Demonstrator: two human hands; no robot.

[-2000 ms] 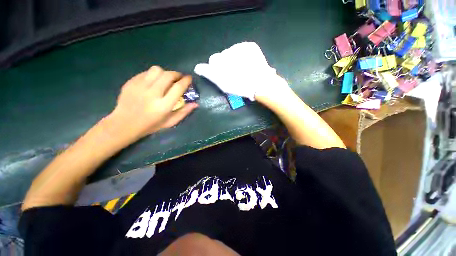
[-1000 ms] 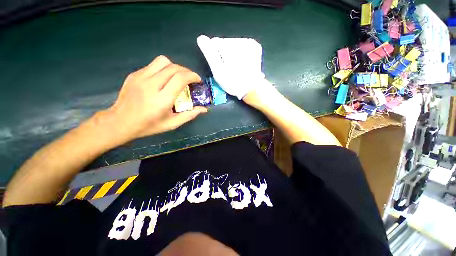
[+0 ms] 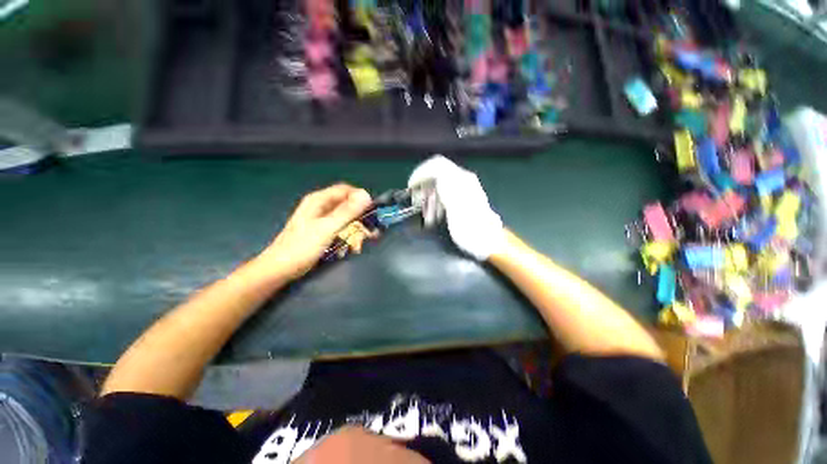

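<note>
My bare left hand (image 3: pixel 324 227) is closed on a small dark clipped workpiece (image 3: pixel 370 224) in front of me over the green bench. A yellow-orange clip (image 3: pixel 354 236) and a blue clip (image 3: pixel 394 215) sit on the workpiece, with wire handles sticking out. My right hand (image 3: pixel 456 205) wears a white glove. Its fingers are at the blue clip's end of the workpiece and appear to grip its handles. The view is blurred, so the exact finger contact is hard to tell.
A black compartment tray (image 3: pixel 345 142) with rows of coloured clips lies beyond my hands. A loose clip pile (image 3: pixel 725 190) is on the right, with a white box (image 3: pixel 810 136) beyond it. An open cardboard box (image 3: pixel 748 399) is at the lower right. A person's jean-clad leg (image 3: pixel 36 408) shows lower left.
The view has tilted up, bringing the tray into sight. The blue clip, earlier beside the gloved hand near the bench, now sits on the workpiece between both hands.
</note>
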